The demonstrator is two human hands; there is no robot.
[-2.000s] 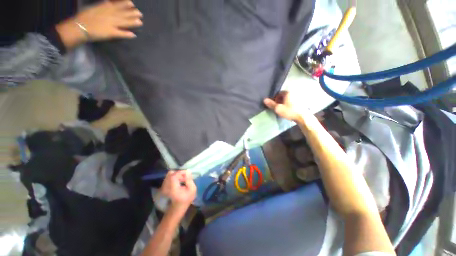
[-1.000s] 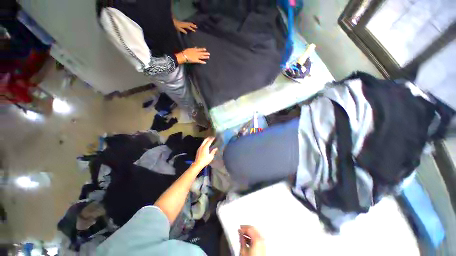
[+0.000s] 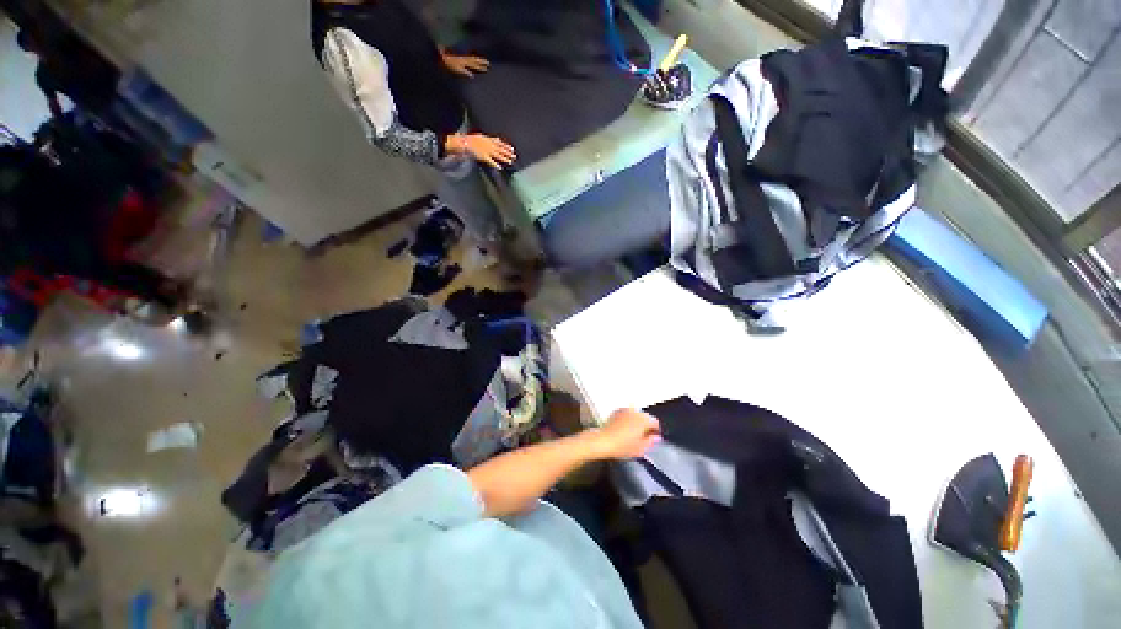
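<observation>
A black garment with grey fusible patches (image 3: pixel 725 528) lies at the near end of the white padded pressing table (image 3: pixel 811 369), part of it hanging over the left edge. My left hand (image 3: pixel 632 434) is closed on the garment's upper left edge at the table's side. My right hand is not in view. A steam iron with a dark pointed plate and orange handle (image 3: pixel 1017 504) stands on the table to the right of the garment.
A heap of black and grey pieces (image 3: pixel 824 160) lies at the table's far end, beside a blue padded bar (image 3: pixel 971 277). More cloth (image 3: pixel 393 381) is piled on the floor at left. Another person's hands (image 3: pixel 486 150) rest on black cloth at a green-covered board with an iron (image 3: pixel 668 84).
The view has turned from the neighbouring board to the white table. My left hand has moved to the garment and taken hold of its edge. My right hand has left view.
</observation>
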